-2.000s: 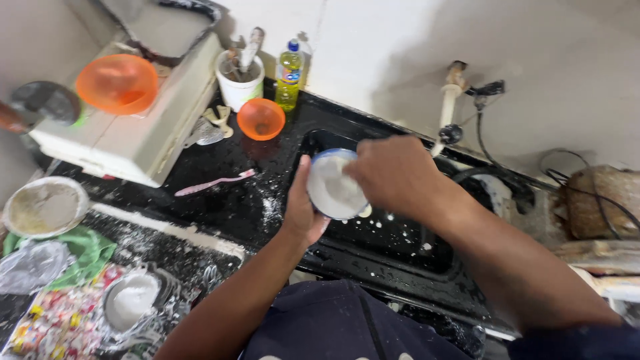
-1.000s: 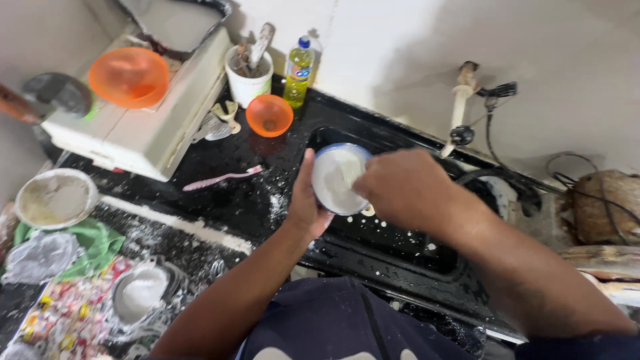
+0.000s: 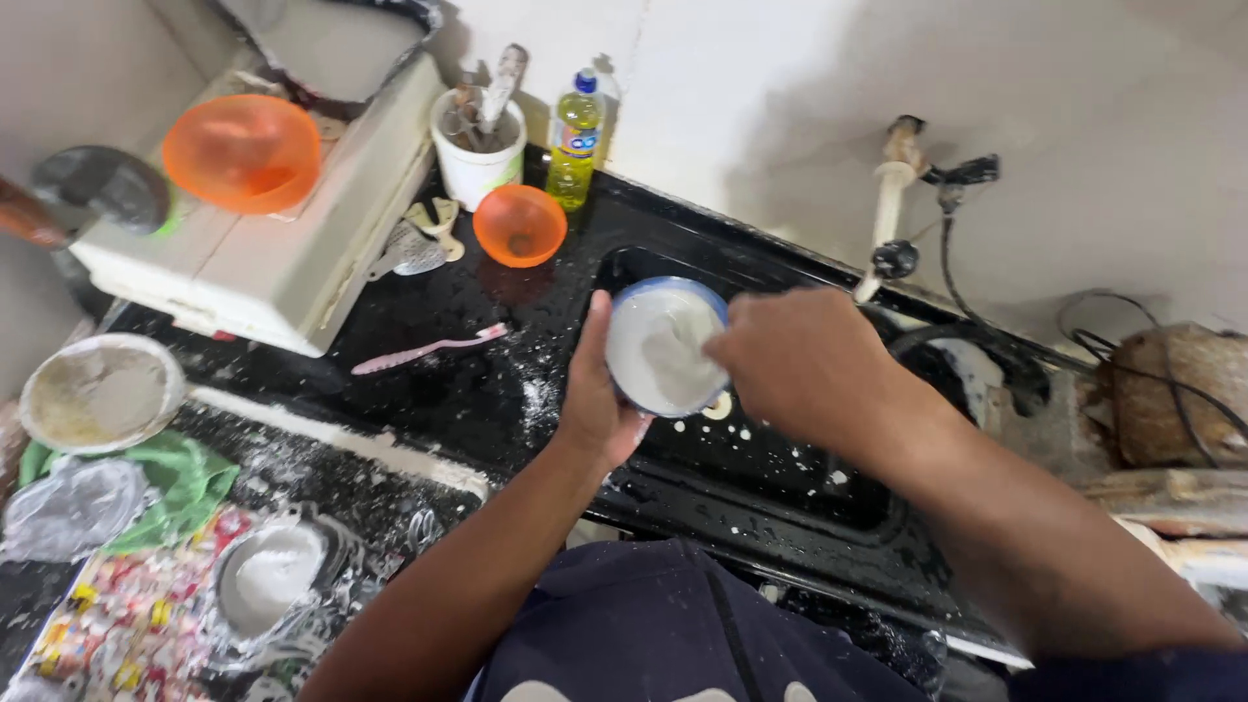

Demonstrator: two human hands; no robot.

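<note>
My left hand is closed around a blue-rimmed bowl, its thumb along the outer left side, above a black sink basin. Inside the bowl lies a smooth white mixture. My right hand is a fist at the bowl's right edge, slightly blurred; whatever it grips is hidden behind the fingers. A pink toothbrush lies on the black counter to the left. Behind it are an orange rubber bowl, dental impression trays and a bottle of yellow liquid.
A white cabinet bears another orange bowl. Beside the bottle stands a white tub of tools. At lower left are a tub with residue, a green cloth and a bowl of white powder. A pipe runs down the wall.
The right hand has shifted slightly at the bowl's right edge, and the white mixture's surface looks different. The left hand keeps its hold on the bowl.
</note>
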